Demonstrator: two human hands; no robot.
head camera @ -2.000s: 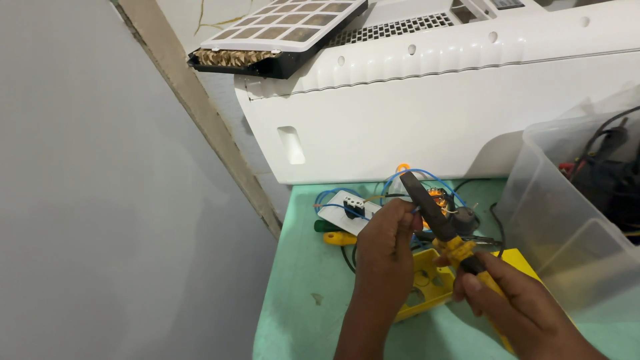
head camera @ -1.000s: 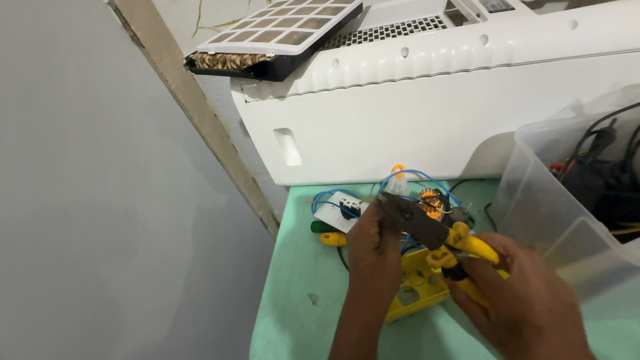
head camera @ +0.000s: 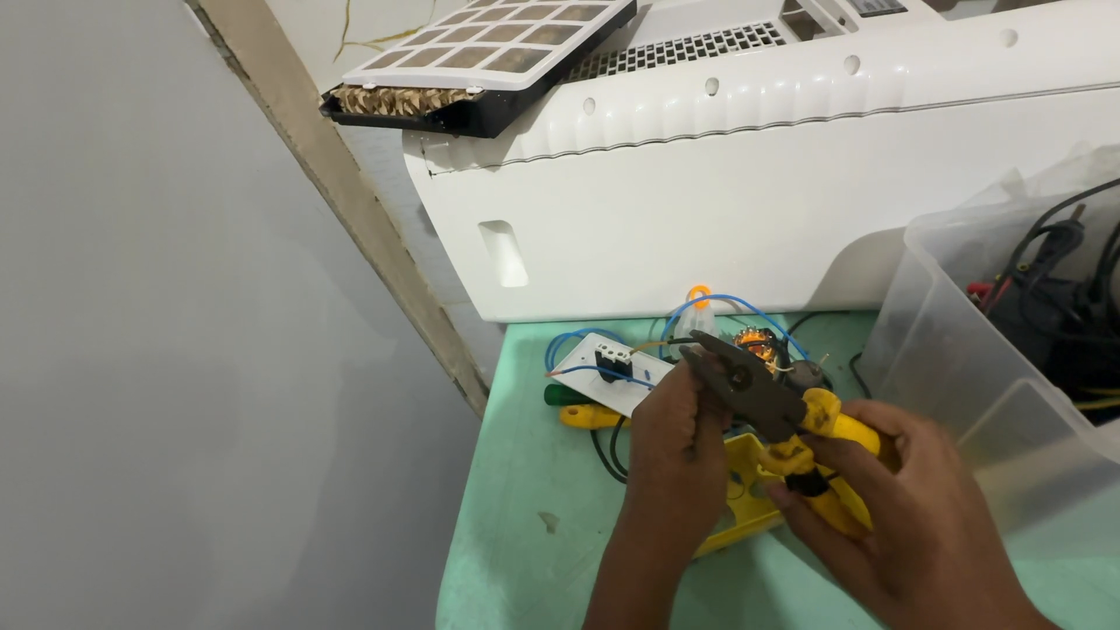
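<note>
My right hand (head camera: 875, 490) grips combination pliers (head camera: 761, 394) by their yellow handles, with the jaws apart beside my left fingertips. The fingers of my left hand (head camera: 674, 437) are pinched together at the jaws; what they hold is hidden, though blue and dark wires run close by. Left of that hand lies a white socket plate (head camera: 591, 372) with a black terminal block (head camera: 613, 361) and a blue wire across it. A yellow plastic box (head camera: 744, 516) sits under both hands. Behind the pliers are a copper-wound coil (head camera: 756, 346) and a small clear bottle with an orange ring (head camera: 698, 297).
A large white appliance housing (head camera: 682, 219) stands along the back of the green table (head camera: 516, 499), with a grid-covered filter frame (head camera: 490, 52) on top. At right is a translucent bin (head camera: 989, 350) of cables. Green and yellow screwdriver handles (head camera: 595, 416) lie by the plate.
The pliers were closed two seconds ago and have their jaws apart now. My right hand has spread on the handles, while my left hand stays near the jaws.
</note>
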